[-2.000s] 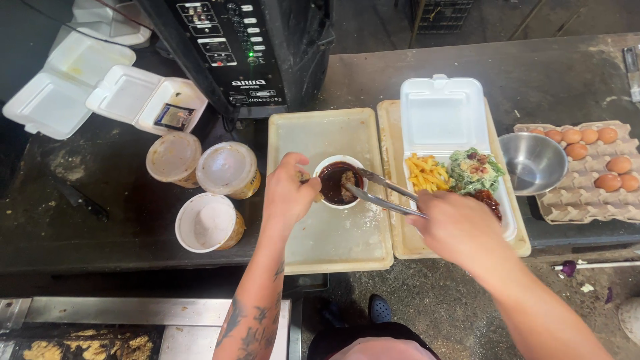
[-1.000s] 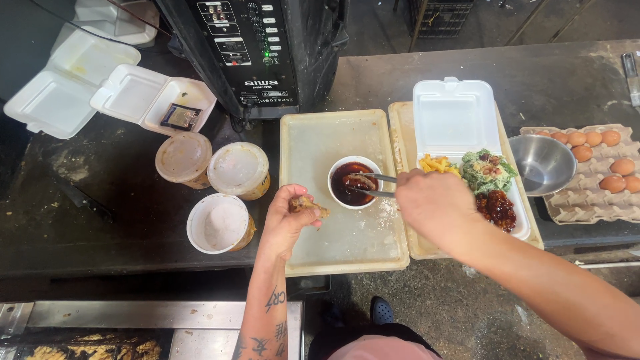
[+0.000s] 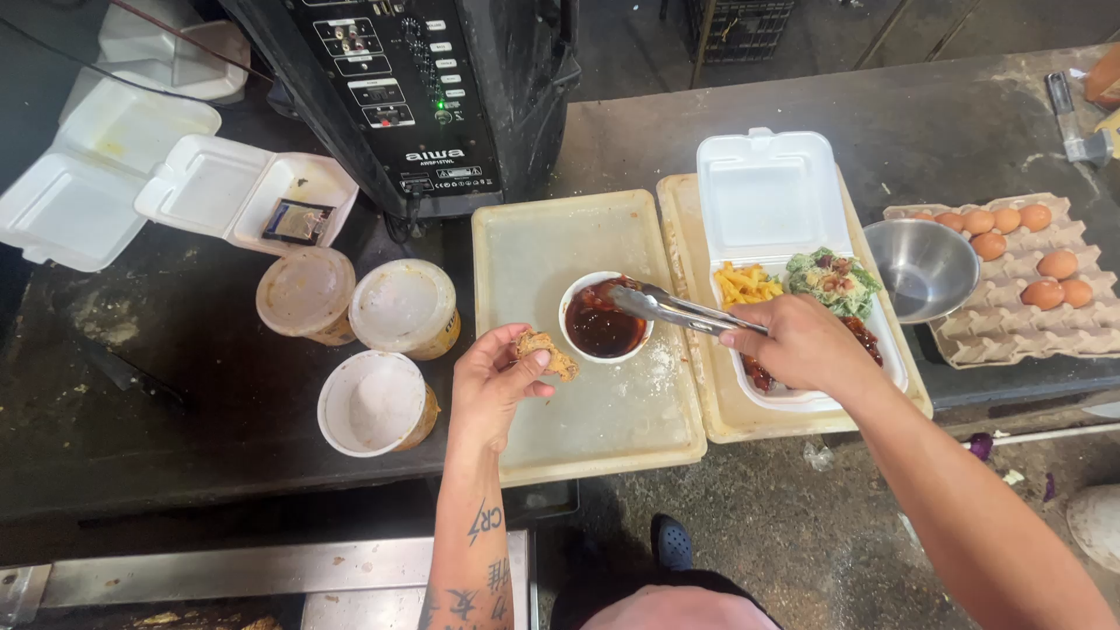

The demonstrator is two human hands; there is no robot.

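My left hand pinches a piece of breaded fried chicken just left of a white bowl of dark red sauce. My right hand holds metal tongs, their tips at the bowl's upper right, over the sauce; whether they grip a piece is hard to tell. The bowl stands on a pale plastic tray. Under my right hand, on a second tray, lies an open foam takeaway box with fries, a salad topped with grated cheese and sauce-coated pieces, partly hidden.
Right of the box are a steel bowl and a cardboard egg tray with several eggs. Plastic tubs and used foam boxes stand on the left. A black speaker rises behind the tray. A knife lies far left.
My left hand has moved away from the sauce bowl and holds a breaded piece beside it. The tongs have drawn back from the sauce toward the bowl's upper right edge.
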